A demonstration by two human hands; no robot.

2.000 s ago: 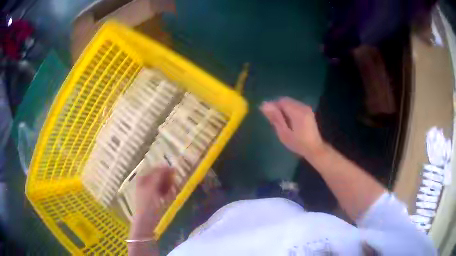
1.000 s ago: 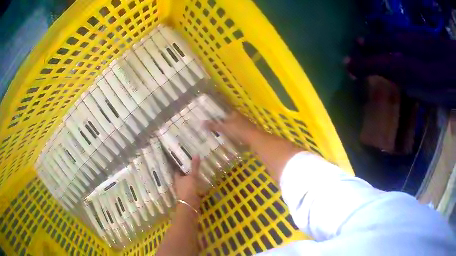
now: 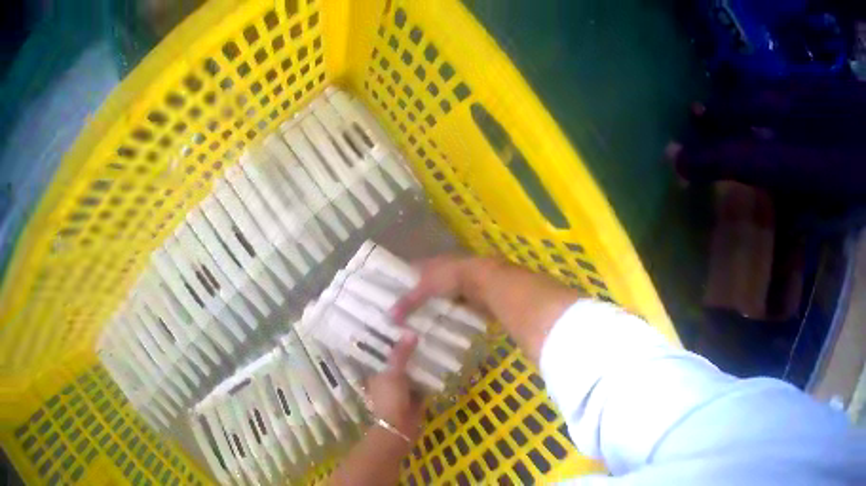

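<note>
A large yellow crate (image 3: pixel 570 275) with slotted sides fills the view. Inside, a long row of white pen-shaped devices (image 3: pixel 247 228) lies side by side across the far part. A second, nearer row (image 3: pixel 256 413) lies at the lower left. My left hand (image 3: pixel 394 394) and my right hand (image 3: pixel 456 289) hold a bunch of several white devices (image 3: pixel 366 308) between them, tilted at the right end of the nearer row. My right hand is on its far right side, my left hand at its near side. My left fingers are partly blurred.
A grey strip of crate bottom (image 3: pixel 404 233) shows between the rows. Green floor (image 3: pixel 608 95) lies beyond the crate. A brown box (image 3: pixel 741 252) and dark shapes stand at the right. A bench edge (image 3: pixel 840 332) shows at the far right.
Since one second ago, the bunch between my hands has tilted and bunched together, away from the crate's upper right corner. Earlier, my right hand was outside the crate; now both are inside.
</note>
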